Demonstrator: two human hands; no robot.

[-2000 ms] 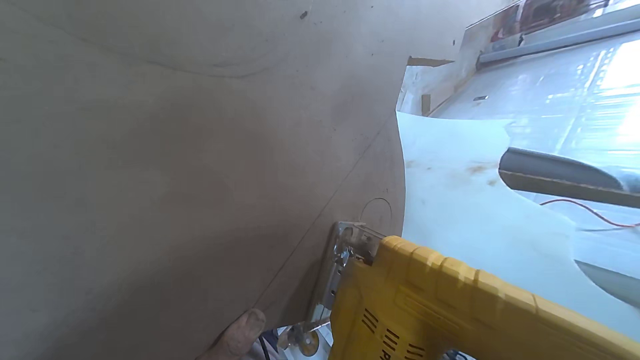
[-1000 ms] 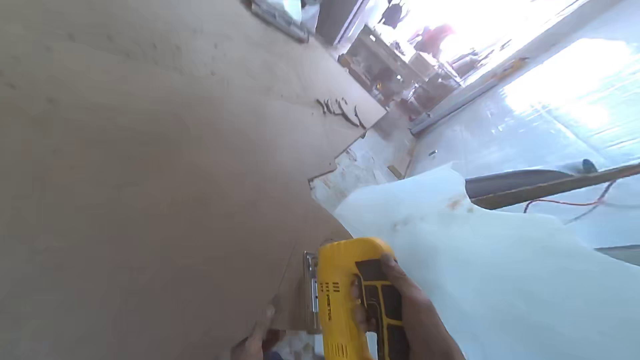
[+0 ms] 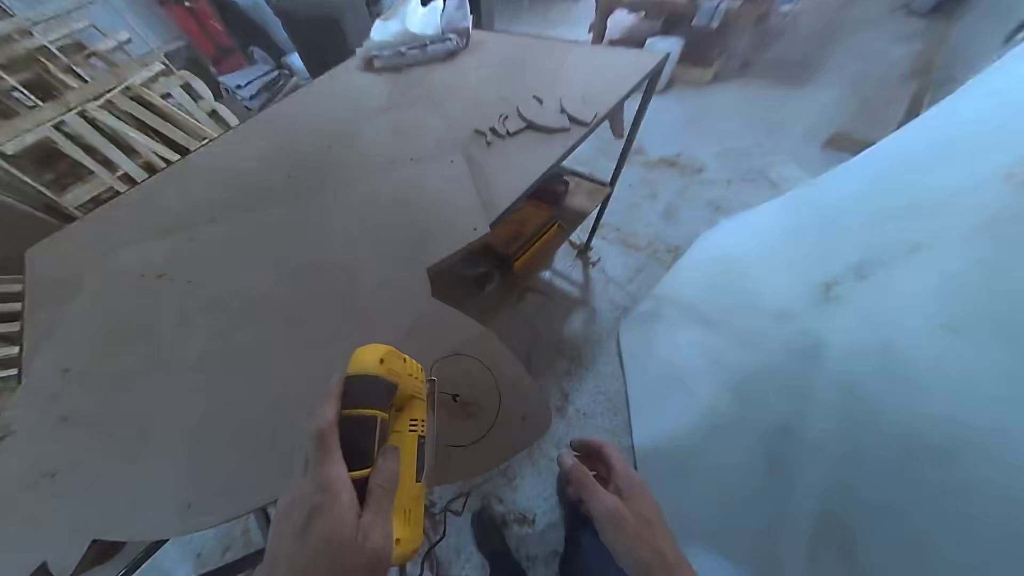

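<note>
My left hand (image 3: 340,504) is closed around the grip of a yellow and black jigsaw (image 3: 392,448), whose metal base plate faces right. The jigsaw is over a brown fibreboard sheet (image 3: 240,320), beside a circle drawn on the sheet's rounded lobe (image 3: 480,408). A small dark slot or mark shows inside the circle. To the right of the lobe, my right hand (image 3: 616,500) holds nothing, its fingers loosely curled above the floor. Whether the blade touches the sheet is hidden.
Curved offcuts (image 3: 544,120) lie at the table's far end. Below is a shelf with a yellow object (image 3: 538,246). A large pale sheet (image 3: 832,344) fills the right side. Wooden frames (image 3: 104,128) stand at the left; a black cord (image 3: 444,528) hangs near my feet.
The jigsaw, in my right hand a second ago, is now in my left hand. My right hand is off it. The view has swung widely to show the table's far end.
</note>
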